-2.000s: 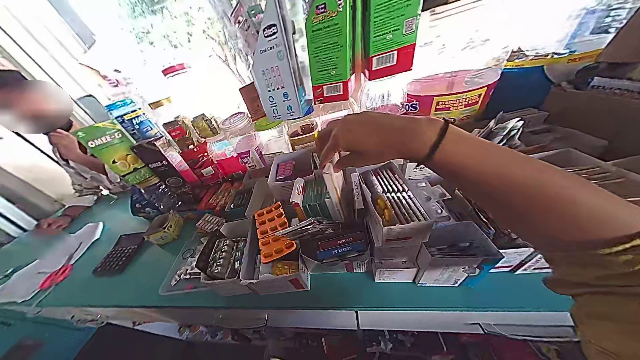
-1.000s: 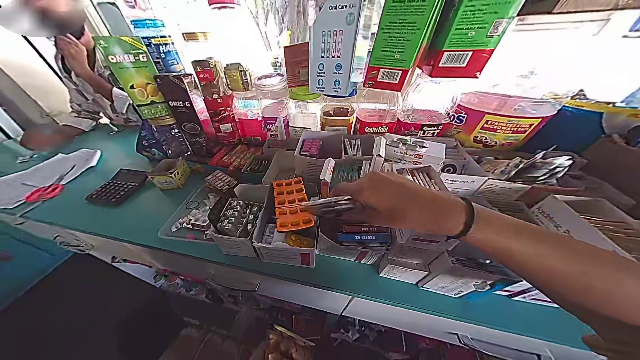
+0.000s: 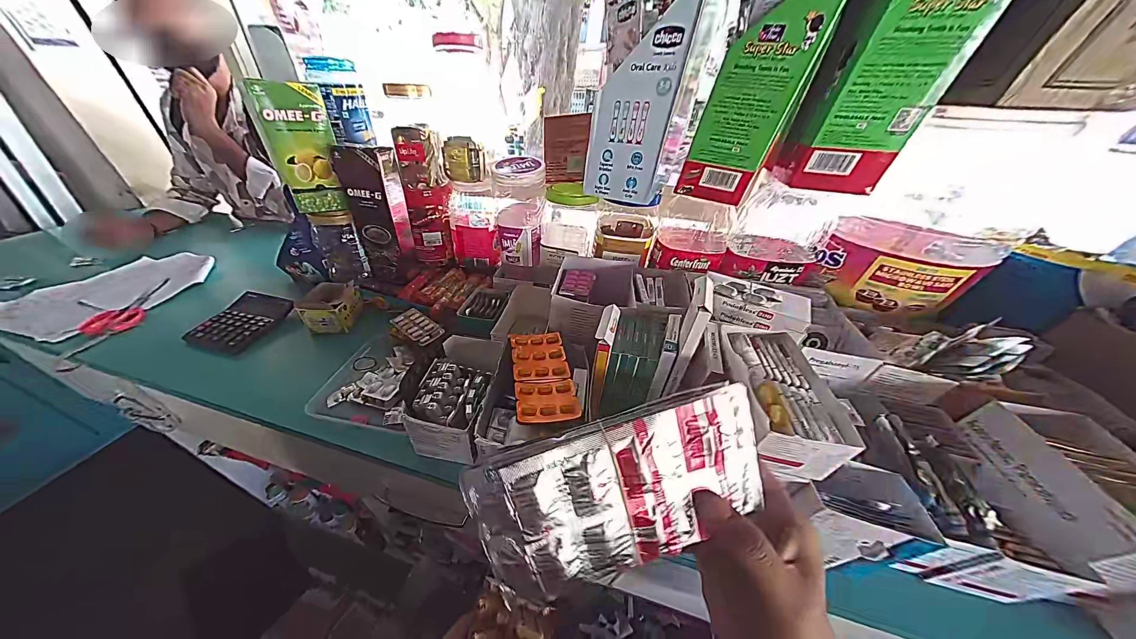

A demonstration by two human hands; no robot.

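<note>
My right hand (image 3: 763, 550) is at the lower right, its thumb and fingers shut on a stack of foil blister packs (image 3: 621, 497) with silver and red printed backing. The packs are tilted in front of the row of open medicine boxes. Behind them an orange blister pack (image 3: 546, 377) stands upright in a carton. To its left is a carton of silver blister strips (image 3: 448, 390), and to its right is a box of green-edged packs (image 3: 635, 351). My left hand is not in view.
Red-handled scissors (image 3: 113, 321) lie on paper at the left of the teal counter (image 3: 266, 382), near a black calculator (image 3: 238, 321) and a small yellow carton (image 3: 329, 307). Plastic jars (image 3: 568, 222) and tall green boxes (image 3: 763, 98) stand behind. A person (image 3: 213, 133) leans at the far left.
My right hand has moved from among the boxes down toward me, with the foil packs in its grip. Two seconds ago it was reaching into the boxes. The view has shifted.
</note>
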